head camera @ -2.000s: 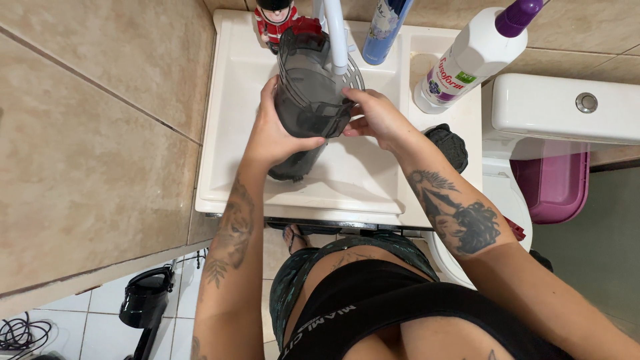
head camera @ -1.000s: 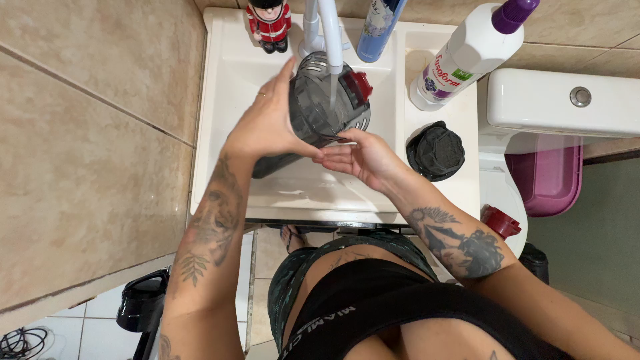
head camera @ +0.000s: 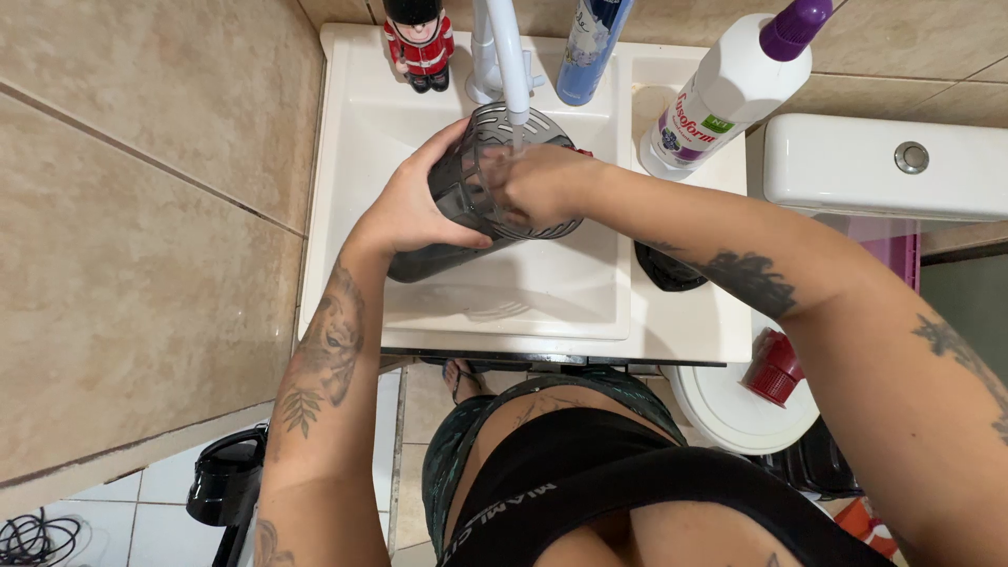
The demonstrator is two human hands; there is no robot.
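Observation:
A smoky, see-through plastic canister with a slotted rim (head camera: 453, 185), seemingly a vacuum cleaner's dust bin, lies tilted over the white sink basin (head camera: 583, 291). My left hand (head camera: 417, 197) grips its side, thumb below and fingers behind. My right hand (head camera: 543, 185) reaches into the wide open end; its fingers are partly seen through the plastic, and whether they hold anything cannot be told. Water from the white faucet (head camera: 512, 71) runs onto that hand and the canister. A bit of red shows at the canister's far right edge.
Behind the basin stand a toy soldier figure (head camera: 421, 51) and a blue spray can (head camera: 592, 51). A white Lysoform bottle (head camera: 724, 94) and a black part (head camera: 669, 266) are on the right ledge. A red plastic part (head camera: 774, 368) rests on the toilet lid (head camera: 717, 409), beside the cistern (head camera: 882, 165).
My right hand has moved from the canister's lower side into its open end. The canister has been turned between my hands, while my left hand has kept hold of it.

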